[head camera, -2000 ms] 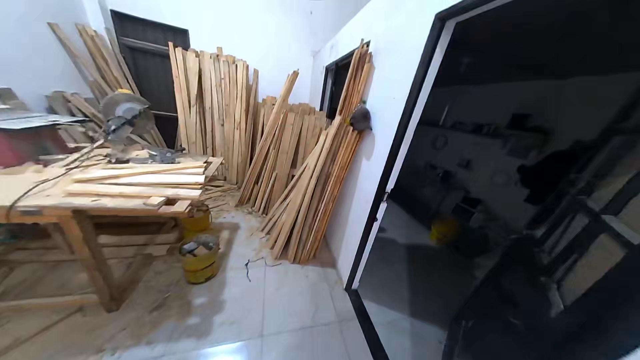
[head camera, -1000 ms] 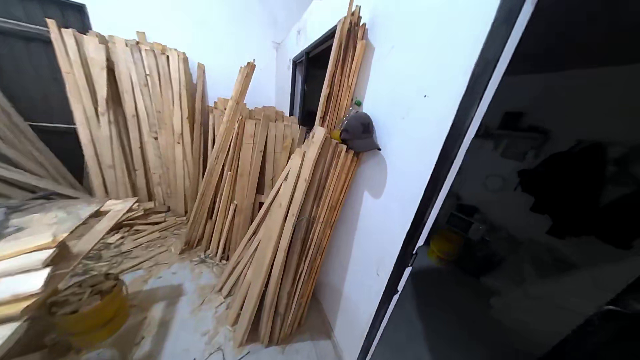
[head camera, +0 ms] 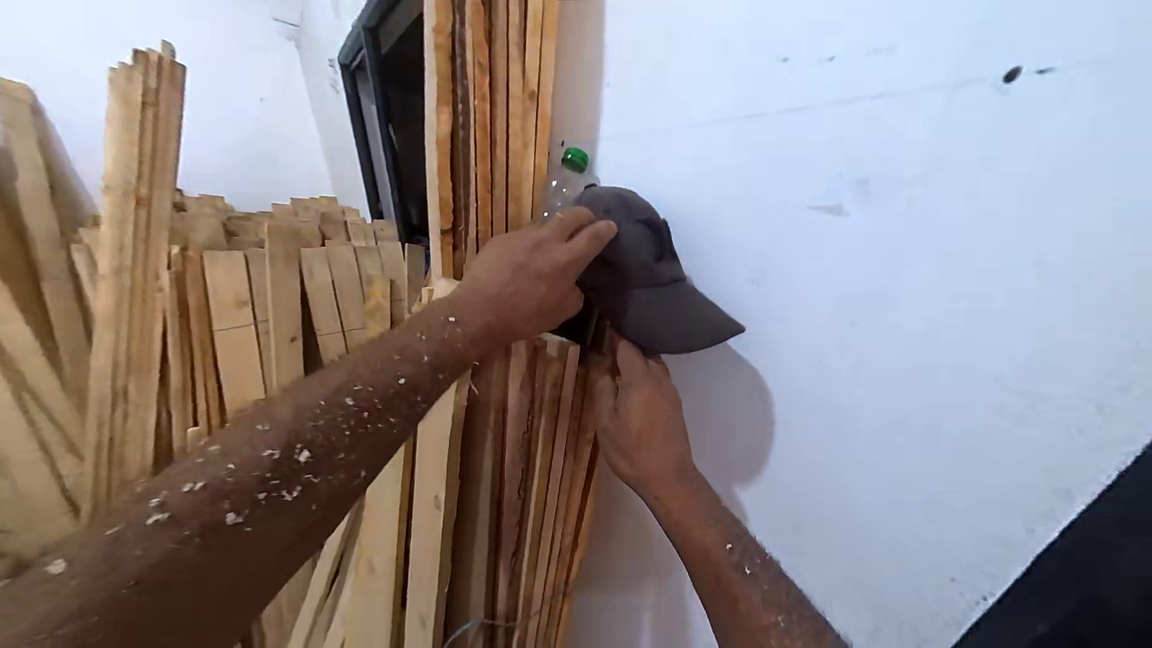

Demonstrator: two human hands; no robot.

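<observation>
A dark grey baseball cap [head camera: 643, 270] rests at the tops of the shorter leaning wooden strips [head camera: 540, 432], against the white wall. My left hand [head camera: 535, 270] grips the cap's crown at its left side, thumb and fingers pinching the fabric. Just below the cap's brim, my right hand [head camera: 641, 409] reaches up with its fingertips partly hidden under the cap; what they touch cannot be made out. A clear plastic bottle with a green lid [head camera: 574, 160] stands directly behind the cap and my left hand. Wood chips stick to both forearms.
Tall wooden strips [head camera: 495, 117] lean beside a dark-framed opening [head camera: 382, 117]. More boards [head camera: 238, 315] stand in stacks at the left, with a taller bundle [head camera: 135, 270] among them. The white wall [head camera: 900, 297] fills the right side, with a dark edge [head camera: 1080, 567] at lower right.
Both of my hands have come into view at the cap, and my left hand has taken hold of it. The view has moved much closer to the cap and the leaning strips.
</observation>
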